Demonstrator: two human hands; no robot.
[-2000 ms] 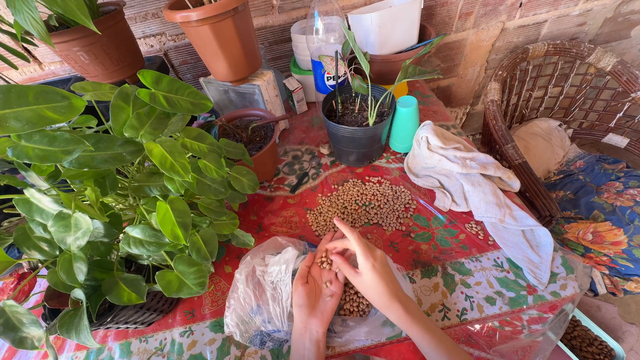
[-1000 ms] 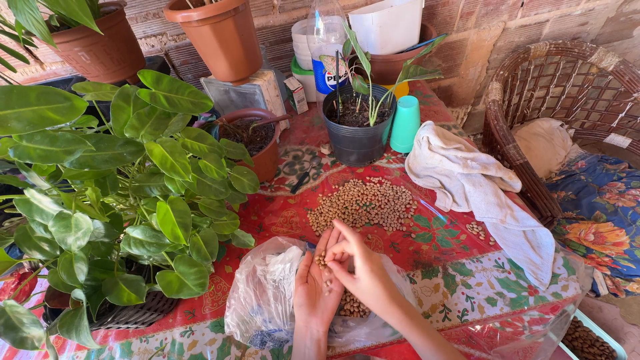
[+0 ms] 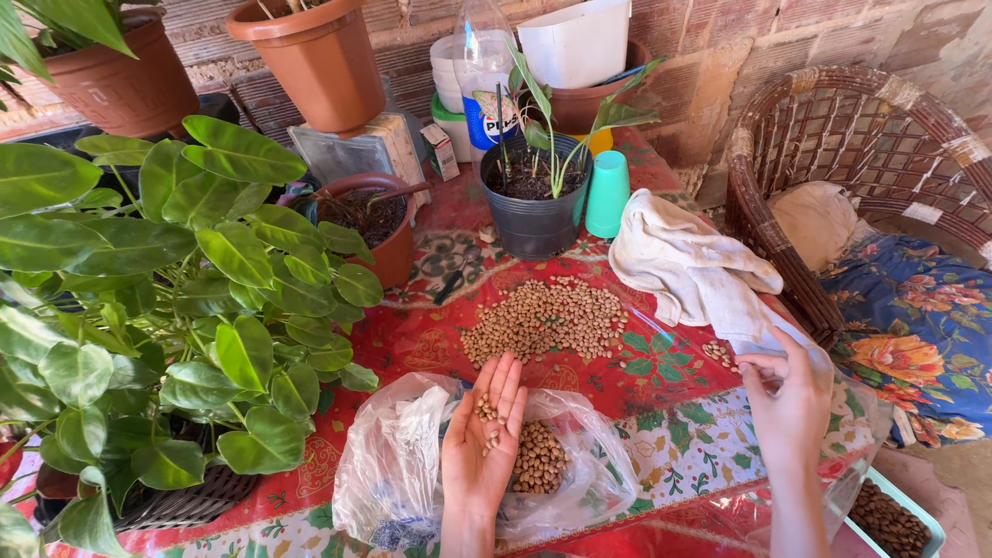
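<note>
My left hand [image 3: 484,438] lies palm up with several tan beans [image 3: 487,408] on its palm and fingers, above a clear plastic bag [image 3: 395,457]. In the bag, right beside that hand, is a heap of beans [image 3: 540,459]. A wide pile of similar beans [image 3: 542,318] is spread on the red printed tablecloth [image 3: 411,341] beyond the fingertips. My right hand [image 3: 783,387] is over at the right, thumb and index finger close together by a small cluster of beans [image 3: 719,353]; whether a bean is between them I cannot tell.
A white cloth [image 3: 690,263] lies behind the small cluster. Farther back stand a black plant pot [image 3: 535,209] and a turquoise cup [image 3: 607,194]. Leafy plants [image 3: 232,310] fill the left. A wicker chair [image 3: 845,101] and a tub of darker beans [image 3: 891,519] are at the right.
My right hand has moved away from the left palm, out to the right beside the small cluster. My left hand stays palm up over the bag with beans on it.
</note>
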